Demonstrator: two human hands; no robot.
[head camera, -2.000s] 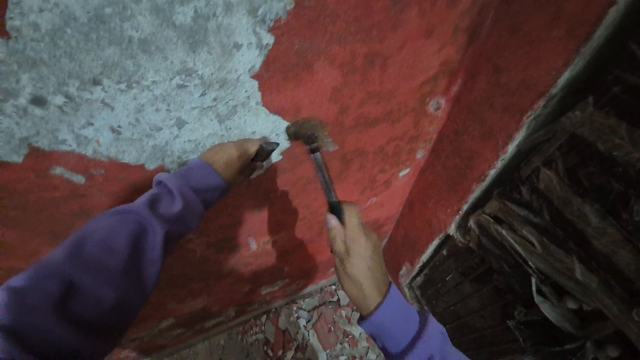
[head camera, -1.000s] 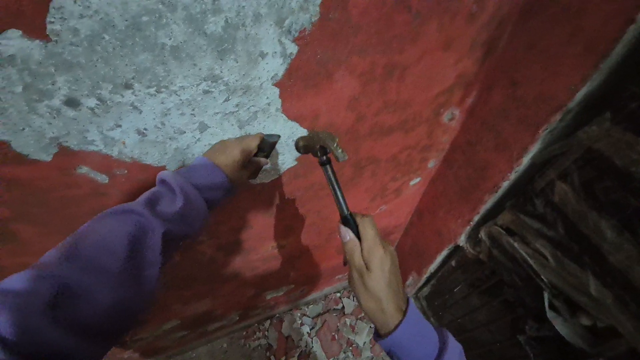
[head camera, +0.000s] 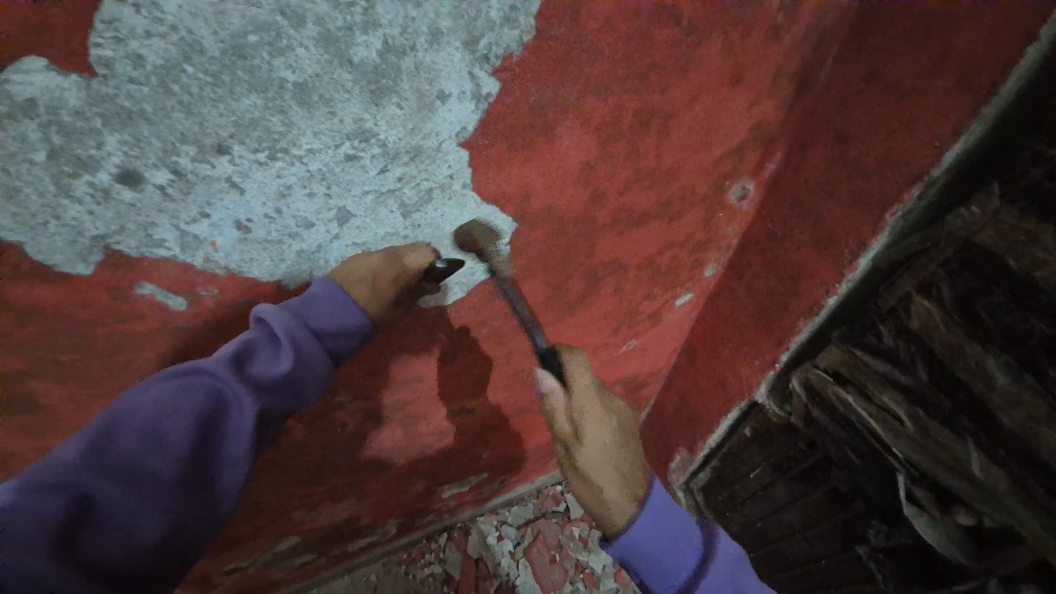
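Observation:
My left hand (head camera: 386, 280) is closed around a dark tool (head camera: 445, 270), perhaps a chisel or scraper, at the lower edge of a bare grey-white patch (head camera: 330, 148) on the red painted wall (head camera: 610, 165). Most of that tool is hidden by my fingers. In my right hand (head camera: 598, 437) is the dark grip of a hammer (head camera: 518, 304). The hammer's blurred head lies just right of the dark tool's end, over the patch's edge; whether they touch I cannot tell. Both forearms wear purple sleeves.
Chips of red and whitish paint or plaster (head camera: 536, 544) lie heaped along the wall's foot. At right the wall ends at a rough pale edge (head camera: 887, 235). Beyond it is a dark area with a pile of old wood pieces (head camera: 932, 404).
The hammer's head, slightly right of the dark tool one second ago, is now closer to it. The left hand keeps hold of that tool near the same part of the patch's edge.

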